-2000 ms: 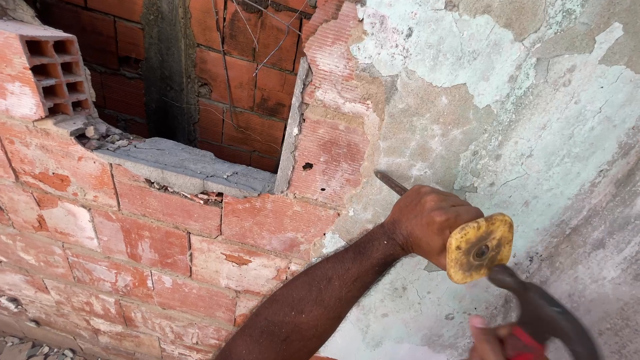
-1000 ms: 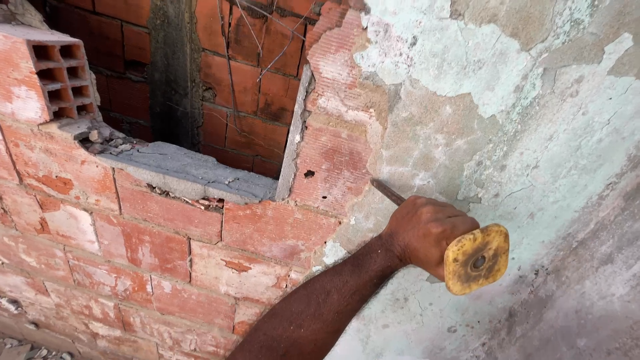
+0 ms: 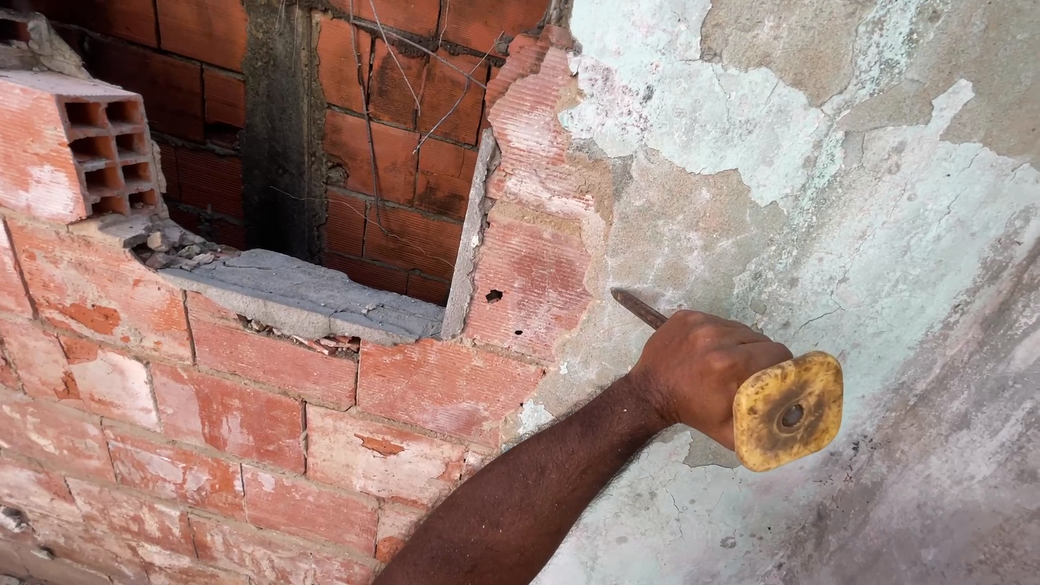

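My left hand (image 3: 705, 372) is closed around a cold chisel (image 3: 639, 308) that has a yellow hand guard (image 3: 788, 412). The chisel's tip touches or nearly touches the grey plaster (image 3: 674, 231), just right of the ragged edge where bare red brick (image 3: 528, 280) shows. The steel head of the chisel shows in the middle of the guard. Peeling pale green paint (image 3: 731, 106) covers part of the plaster. My right hand is out of the frame.
Left of the plaster, a wall of red hollow bricks (image 3: 244, 422) holds an opening with a broken concrete sill (image 3: 301, 296). Mortar rubble (image 3: 175, 248) lies beside a hollow brick (image 3: 41, 175) at the upper left. Thin wires (image 3: 366, 114) hang inside the opening.
My right hand, with a red-handled hammer, was at the lower right two seconds ago and has left the view. My left hand keeps its hold on the chisel.
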